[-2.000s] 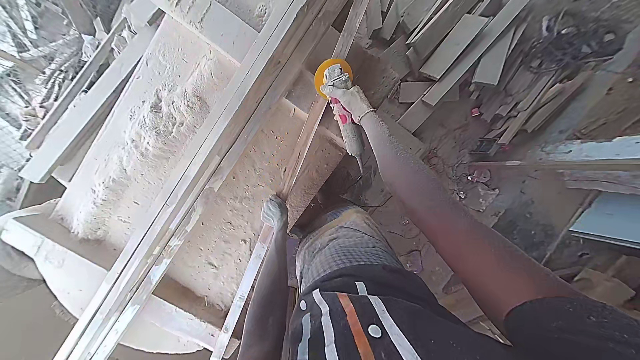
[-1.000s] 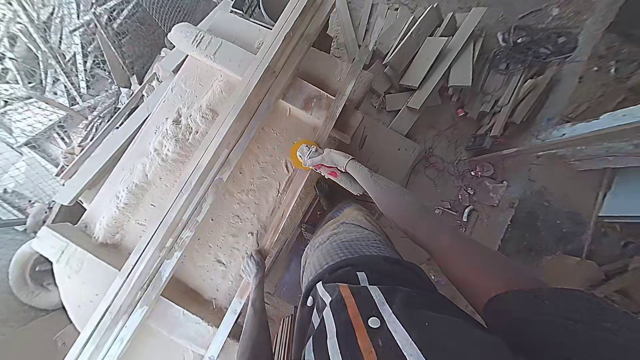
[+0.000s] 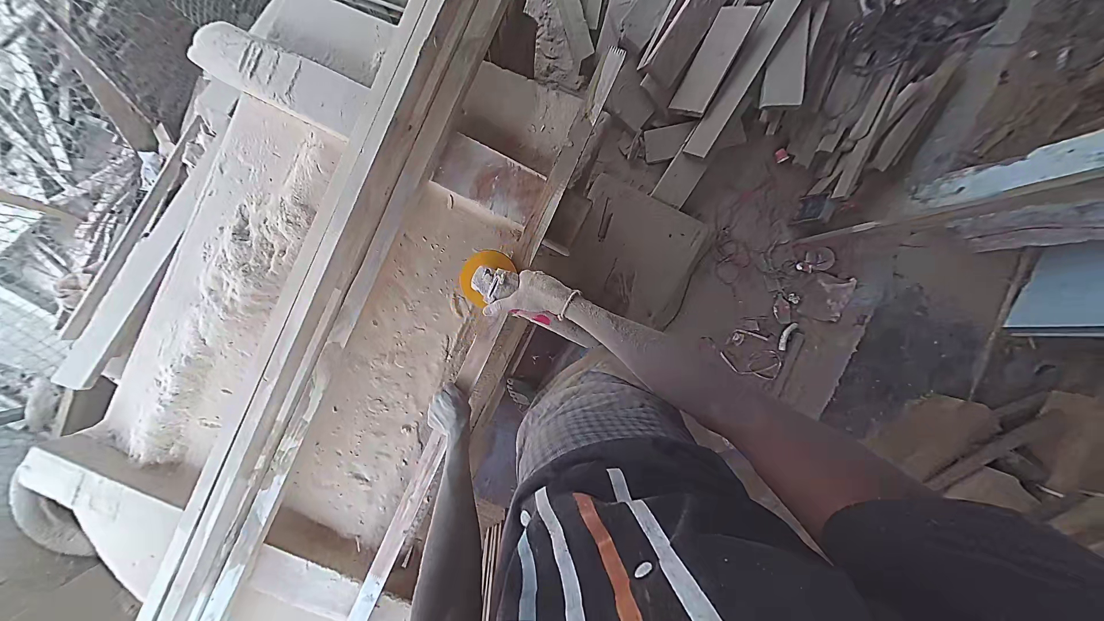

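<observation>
My right hand [image 3: 539,295] is closed around a dust-covered angle grinder [image 3: 493,283] with a round yellow disc [image 3: 474,267]. The disc lies at a narrow wooden strip [image 3: 477,355] that runs diagonally along the near edge of a dusty bench; whether it touches the wood I cannot tell. Lower down, my left hand [image 3: 449,410] grips the same strip, its fingers on the far side. Part of the grinder's body is hidden behind my right hand and wrist.
Long wooden beams [image 3: 323,285] lie diagonally across the dusty bench [image 3: 379,414]. Sawdust [image 3: 250,241] is heaped beyond them. Cut boards [image 3: 716,69] are piled on the ground at the upper right, with cords and scraps [image 3: 759,341] on the floor. A blue panel [image 3: 1056,289] is at the right.
My right hand has brought the grinder down along the wooden strip, toward my left hand. My left hand remains on the strip. The view has shifted somewhat.
</observation>
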